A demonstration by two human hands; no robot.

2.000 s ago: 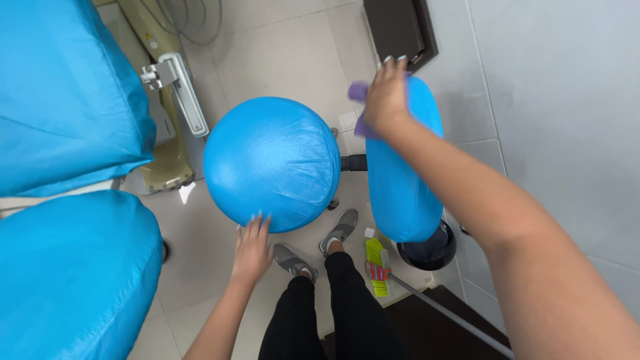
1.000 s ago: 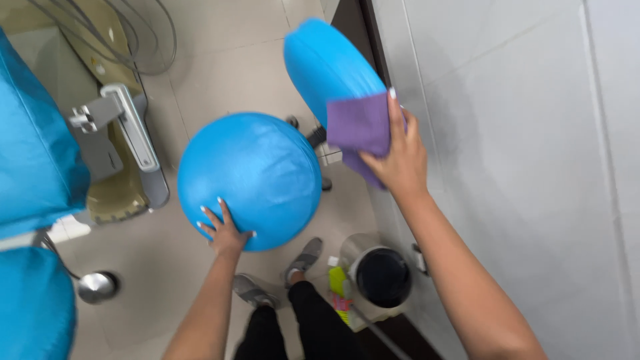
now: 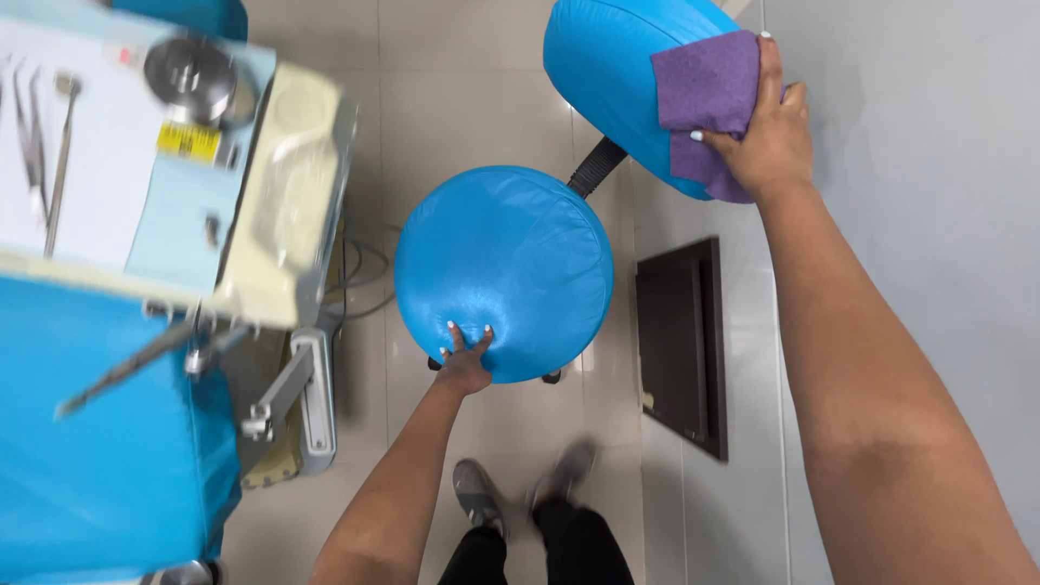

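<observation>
A purple cloth [image 3: 707, 106] is in my right hand [image 3: 768, 138], pressed against the right edge of the stool's blue covered backrest [image 3: 621, 69]. My left hand [image 3: 467, 357] rests with spread fingers on the near edge of the round blue stool seat [image 3: 504, 260], holding nothing. A black ribbed arm [image 3: 597, 166] joins the seat and the backrest. Casters show under the seat's near edge.
At the left, a cream instrument tray [image 3: 280, 195] carries tweezers [image 3: 32, 146], a dental mirror [image 3: 63, 154] and a metal bowl [image 3: 191, 77]. Below it lies a blue covered dental chair [image 3: 97, 439]. A dark framed panel [image 3: 682, 349] and a grey wall [image 3: 918, 162] are at the right.
The view has shifted, bringing the instrument tray in. The stool has turned, its backrest now at the upper right. My right hand keeps the purple cloth on the backrest; my left stays at the seat.
</observation>
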